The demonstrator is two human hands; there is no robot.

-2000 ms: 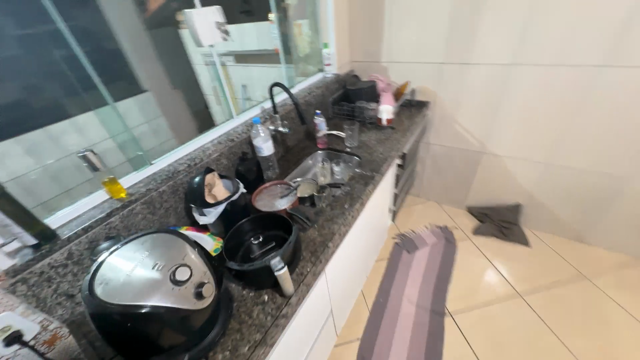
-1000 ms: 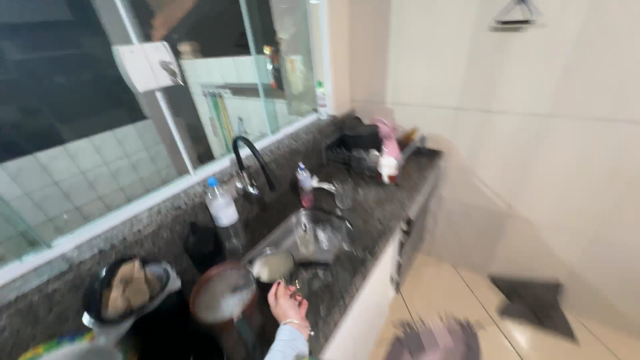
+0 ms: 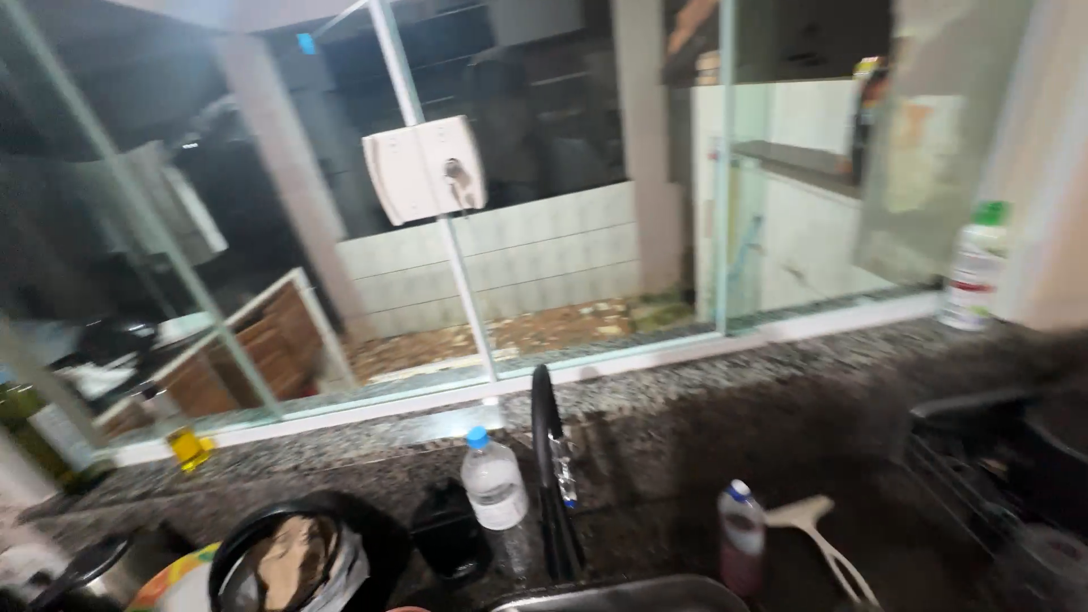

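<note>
Neither of my hands is in the frame. Behind the metal sink, whose rim (image 3: 629, 588) shows at the bottom edge, stands a black gooseneck faucet (image 3: 548, 476). A clear plastic bottle with a blue cap (image 3: 495, 484) is left of the faucet, beside a black container (image 3: 450, 535). Right of the sink, a bottle of pinkish liquid (image 3: 742, 544) stands near a pale squeegee-like tool (image 3: 820, 535). At the lower left, a black bin (image 3: 229, 544) is lined with a bag and holds crumpled brown material (image 3: 293, 557).
A sliding glass window with a white lock plate (image 3: 425, 170) spans the back. On its granite sill stand a white bottle with a green cap (image 3: 976, 268) and a small container of yellow liquid (image 3: 189, 448). A dark dish rack (image 3: 960, 484) is at the right.
The view has swung up and left towards the window. A hand that was over the front of the sink one second ago is out of view.
</note>
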